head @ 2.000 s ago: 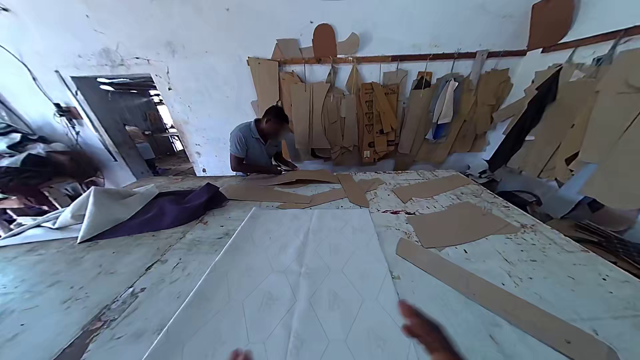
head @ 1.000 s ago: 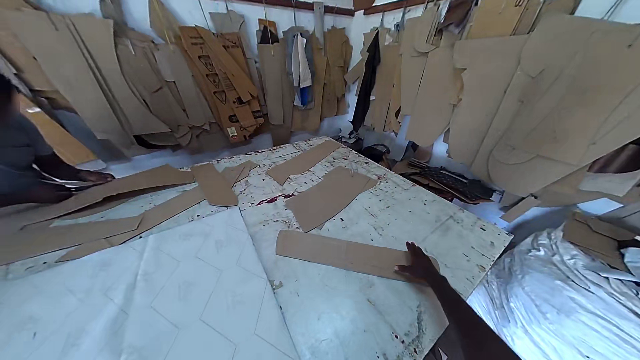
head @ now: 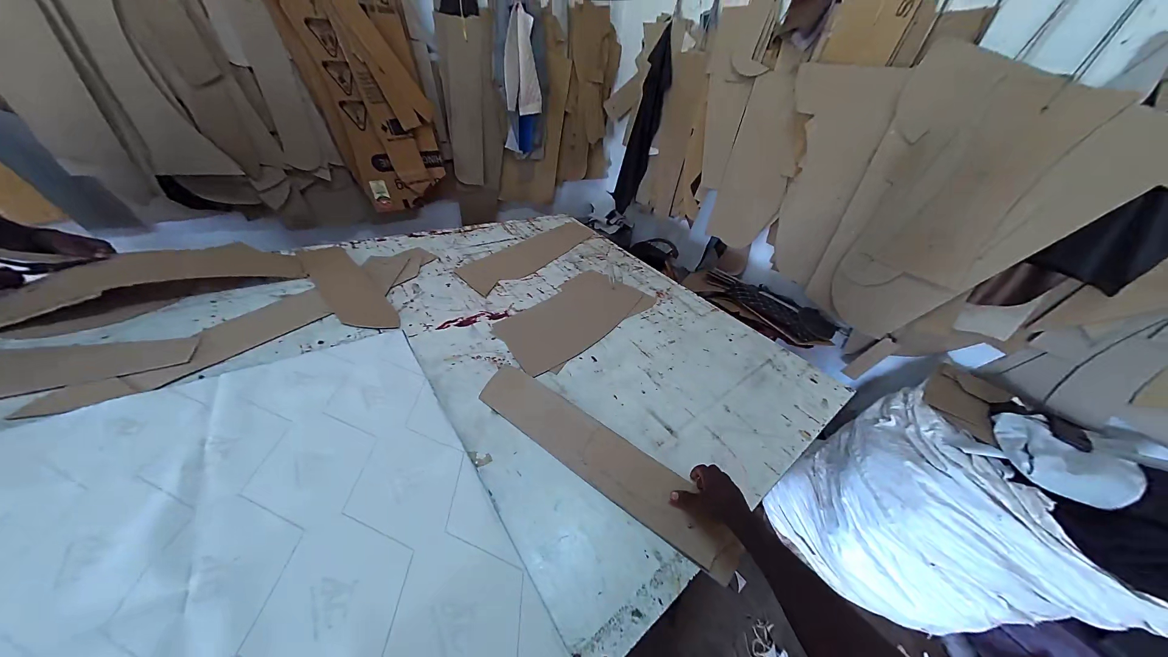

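Note:
My right hand (head: 714, 497) grips the long edge of a long cardboard strip (head: 593, 456), close to the strip's near end, which juts past the edge of the worktable (head: 730, 383). The strip's far end rests on the worn, stained top. Left of it lies a large white sheet (head: 301, 493) marked with angular lines and a crease. Beyond the strip are a wide cardboard piece (head: 570, 319) and a narrower one (head: 525, 257). My left hand is out of view.
More cardboard strips (head: 246, 324) overlap beyond the sheet. At the far left, another person's hand (head: 55, 245) shows. Cardboard patterns (head: 876, 182) hang along the walls. A white cloth heap (head: 894, 511) bulges beside the table's right edge, and dark flat items (head: 766, 310) lie past the far edge.
The view has swung right. My right hand has moved from beside the white sheet onto the long strip, whose near end has shifted and turned toward me. My left hand has left the view.

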